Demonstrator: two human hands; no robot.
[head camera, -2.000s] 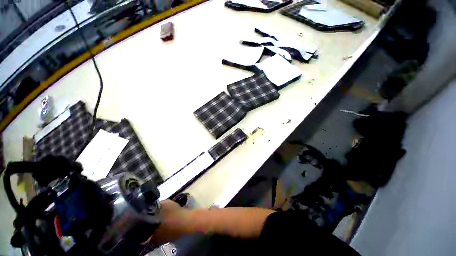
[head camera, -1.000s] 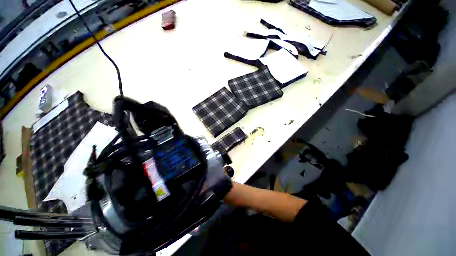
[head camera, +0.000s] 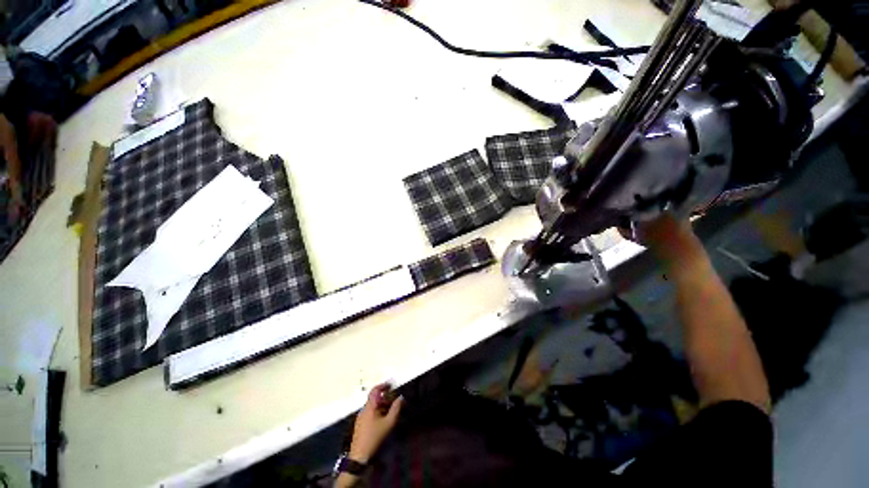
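Observation:
The straight-knife cutting machine (head camera: 657, 152) is tilted at the right, its base plate (head camera: 562, 276) at the table's front edge. My right hand (head camera: 659, 232) is on the machine, its fingers mostly hidden behind the motor body. My left hand (head camera: 376, 415) is at the table's front edge with fingers curled; whether it holds anything is unclear. A long white strip pattern (head camera: 295, 322) lies on a narrow plaid strip (head camera: 453, 265). To its left is a large plaid block (head camera: 171, 210) with a loose forked white pattern piece (head camera: 195, 250) on top.
Two small plaid pieces (head camera: 455, 195) lie left of the machine. Dark offcuts (head camera: 529, 97) lie behind them. A black cable (head camera: 476, 52) crosses the back. A brown edge strip (head camera: 88, 257) borders the block. A narrow dark bundle (head camera: 48, 424) lies far left. Part of a person (head camera: 29, 172) shows at upper left.
The cutting machine has moved from the lower left to the right with my right hand. The long strip and large block are now uncovered. My left hand has come into view.

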